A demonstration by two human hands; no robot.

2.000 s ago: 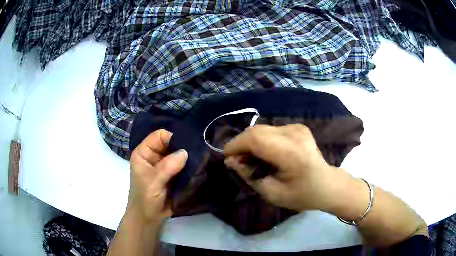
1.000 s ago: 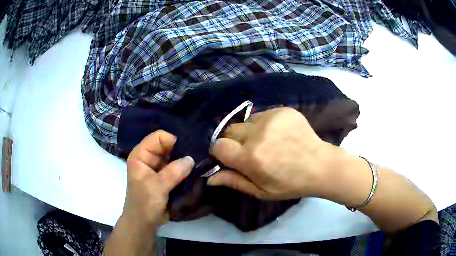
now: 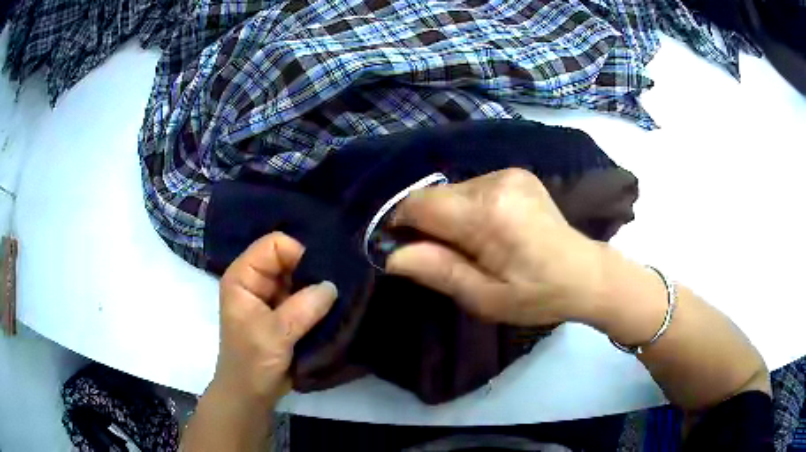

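Note:
A skirt or dress lies on the white table, with a navy panel [image 3: 468, 146], brown lining [image 3: 592, 199] and plaid fabric [image 3: 353, 62] behind. A white tape loop [image 3: 397, 202] stands out in a curve on the dark cloth. My left hand [image 3: 265, 309] pinches the navy cloth between thumb and fingers, left of the loop. My right hand [image 3: 495, 243] is over the dark cloth at the loop, thumb and fingertips close together. A small dark thing shows between its fingertips, too unclear to name; the palm is hidden.
The white table [image 3: 97, 238] has a curved edge. More dark plaid fabric [image 3: 97, 44] lies at the far left and far right. A brown strip [image 3: 9, 284] is at the left rim. Dark patterned cloth [image 3: 115, 410] is below the table edge at lower left.
My right hand has moved up from the lower end of the loop, and the loop's curve shows more fully. My left hand keeps its pinch. The view has shifted slightly.

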